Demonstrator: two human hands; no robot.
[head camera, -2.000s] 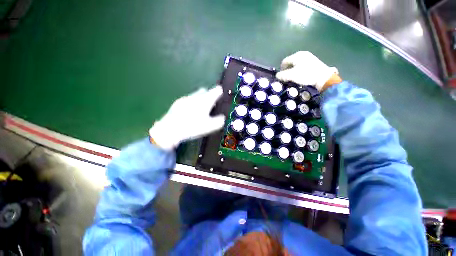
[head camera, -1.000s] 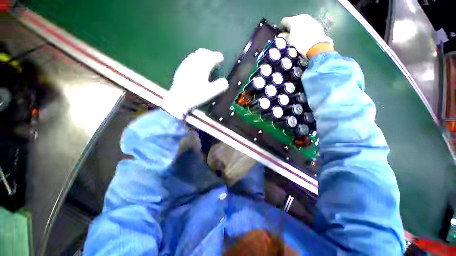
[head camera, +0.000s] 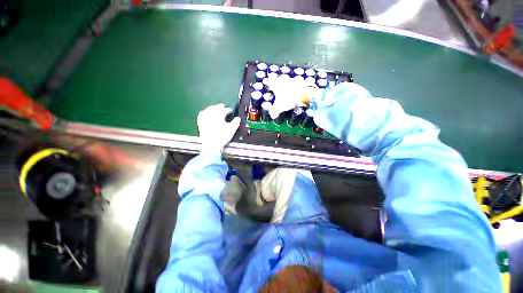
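Observation:
A black carrier (head camera: 295, 141) with a green circuit board (head camera: 275, 127) lies on the green conveyor belt against its near rail. Rows of capacitors with pale tops (head camera: 285, 70) stand on the board. My right hand (head camera: 287, 94), in a white glove, is over the capacitors at the middle of the board; its fingers are blurred, and I cannot tell if they grip anything. My left hand (head camera: 215, 127), gloved, is at the carrier's left edge, fingers apart and thumb towards the carrier, holding nothing.
The belt's near rail (head camera: 172, 140) runs across in front of me. At left, a steel bench bears a black round device with a yellow band (head camera: 60, 184) and a black tray (head camera: 62, 250) with slim metal pieces. A yellow-black device (head camera: 500, 197) is at right.
The view has turned, so the carrier appears more level and smaller. My right hand has moved from the carrier's far edge to over the capacitors. My left hand stays beside the left edge.

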